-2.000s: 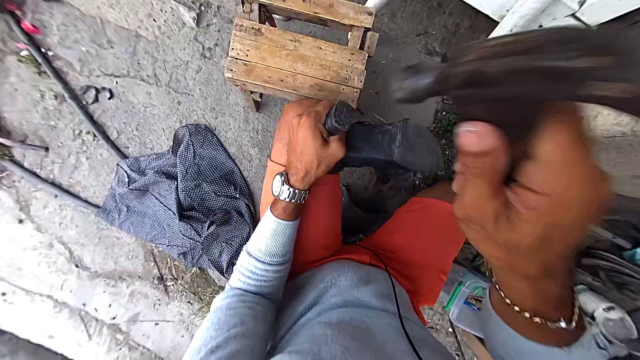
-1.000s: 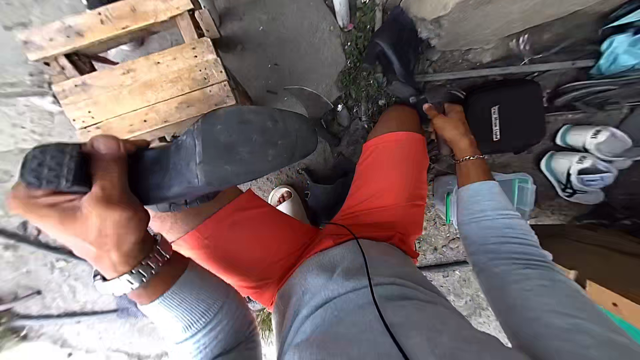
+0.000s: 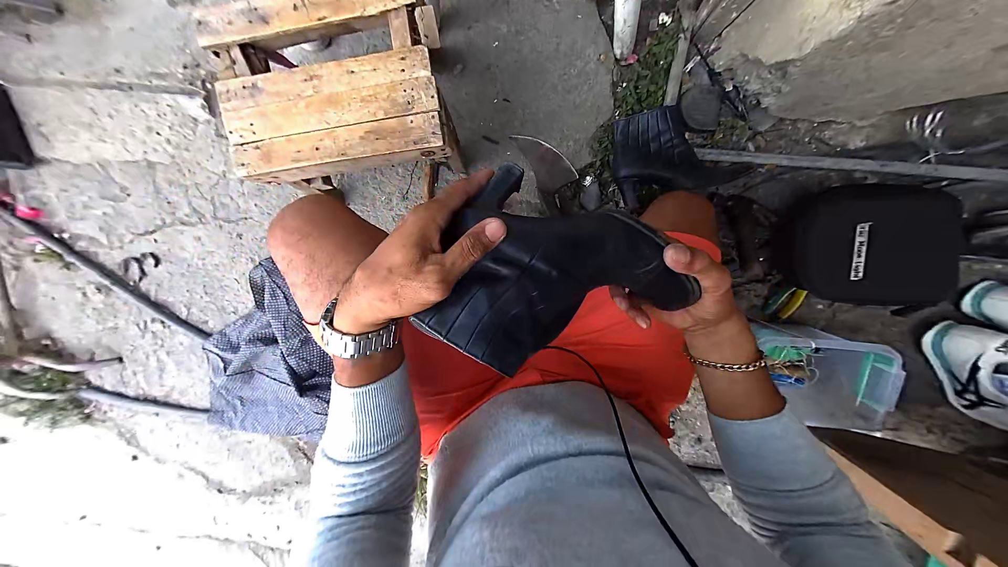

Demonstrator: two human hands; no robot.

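Observation:
A black heeled ankle boot lies sideways across my lap, its heel up at the left and its toe at the right. My left hand grips the boot near the heel, thumb on the upper. On the toe end, my right hand is closed, with the thumb by the sole's edge. Another black boot is on the ground beyond my right knee. A curved metal blade shows just past the held boot; its lower part is hidden.
A wooden slatted stool stands ahead at the left. A patterned cloth hangs by my left leg. At the right are a black case, a clear plastic box, white sneakers and a metal bar on the ground.
Two seconds ago my right hand held a hammer; it now holds the boot's toe. The held boot has moved from the left onto my lap, and its upper now shows.

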